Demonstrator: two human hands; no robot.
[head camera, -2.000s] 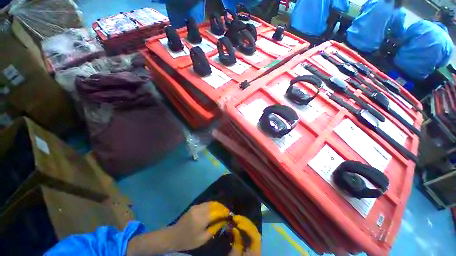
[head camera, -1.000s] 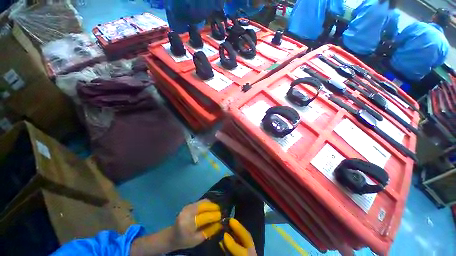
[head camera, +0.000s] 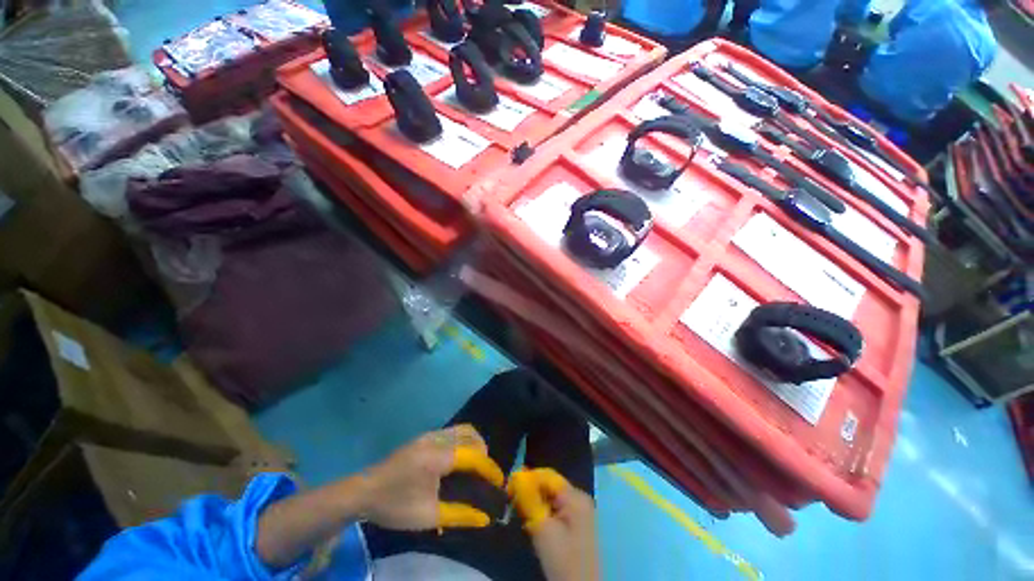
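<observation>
My left hand (head camera: 437, 488), with yellow-orange finger cots, is low in the view over my lap, thumb and fingers curved around a black watch (head camera: 474, 495). My right hand (head camera: 552, 513), also in yellow-orange cots, meets it from the right, its fingertips pinching the watch's strap end. A small shiny part shows between the hands; the dark watch blends with my dark trousers, so its details are unclear. Looped watches (head camera: 798, 342) and flat open watches (head camera: 807, 207) lie on white slips in the red compartment tray (head camera: 709, 297).
A second stack of red trays (head camera: 374, 187) with standing looped watches is at upper left. Open cardboard cartons (head camera: 142, 414), a maroon cloth (head camera: 272, 301) and plastic-wrapped goods (head camera: 119, 119) are on the left. Workers in blue smocks (head camera: 930, 57) are at the top right.
The view has shifted, so the trays appear higher and further left. My hands have drawn slightly apart, and the black watch between them shows more clearly.
</observation>
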